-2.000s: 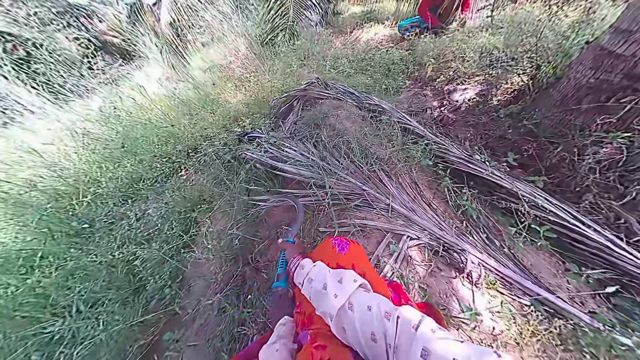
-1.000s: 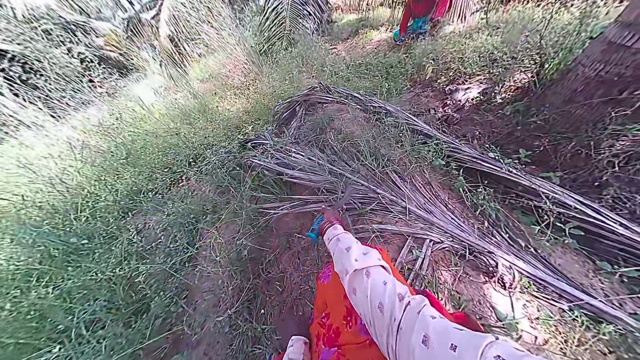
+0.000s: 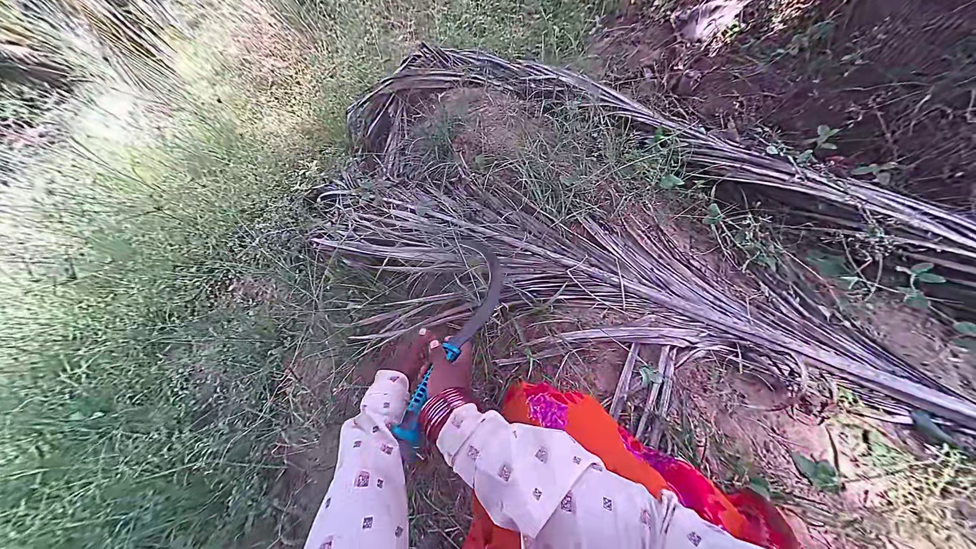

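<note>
A sickle with a dark curved blade (image 3: 488, 301) and a blue handle is in my right hand (image 3: 451, 370), which wears red bangles below a white printed sleeve. Its blade arcs up and to the left over dry palm fronds (image 3: 579, 263). Close beside it, on the left, is my left hand (image 3: 406, 354), low at the grass; its fingers are partly hidden, and whether they hold anything cannot be told.
Green grass and weeds (image 3: 175, 343) cover the ground on the left. A second dry frond (image 3: 732, 156) lies across the upper right. Orange and red patterned cloth (image 3: 610, 450) covers my lap, by bare soil.
My left hand has come forward beside the right one. The right hand with the sickle was farther forward, over the fronds, a second ago. The view has tipped down.
</note>
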